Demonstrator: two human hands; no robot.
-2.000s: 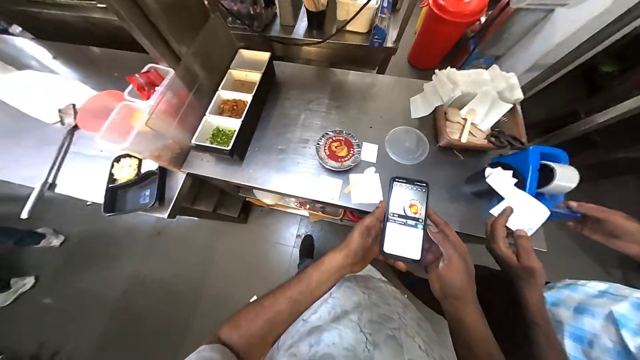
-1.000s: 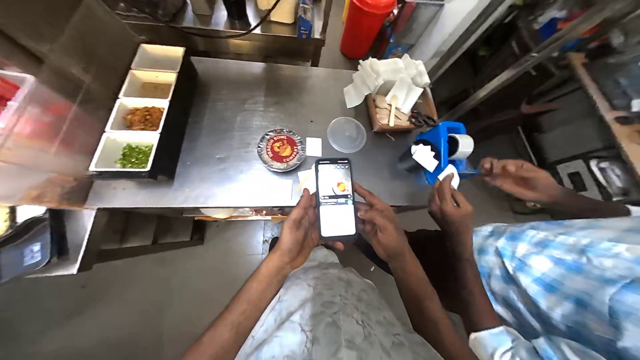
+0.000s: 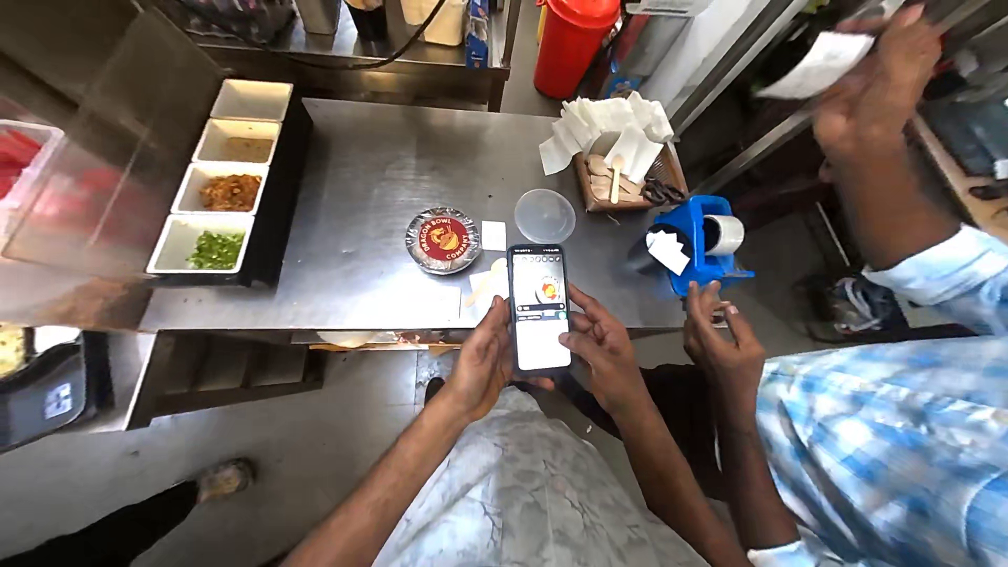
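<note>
A smartphone with a lit screen is held upright over the front edge of the steel counter. My left hand grips its left side, and my right hand holds the right side with the thumb at the screen. Beyond the phone, a round foil-wrapped bowl with a red printed sticker rests on the counter. To its right lie a small white paper square and a clear round plastic lid. A light wooden utensil on white paper is partly hidden behind my left hand and the phone.
At right, a co-worker in a checked shirt raises a white paper, near a blue tape dispenser. A basket holds napkins and wooden spoons. White condiment tubs stand at left; a shod foot shows on the floor.
The co-worker's far hand has risen from beside the blue dispenser to the upper right with a white paper. Both my hands still hold the phone. The view has shifted.
</note>
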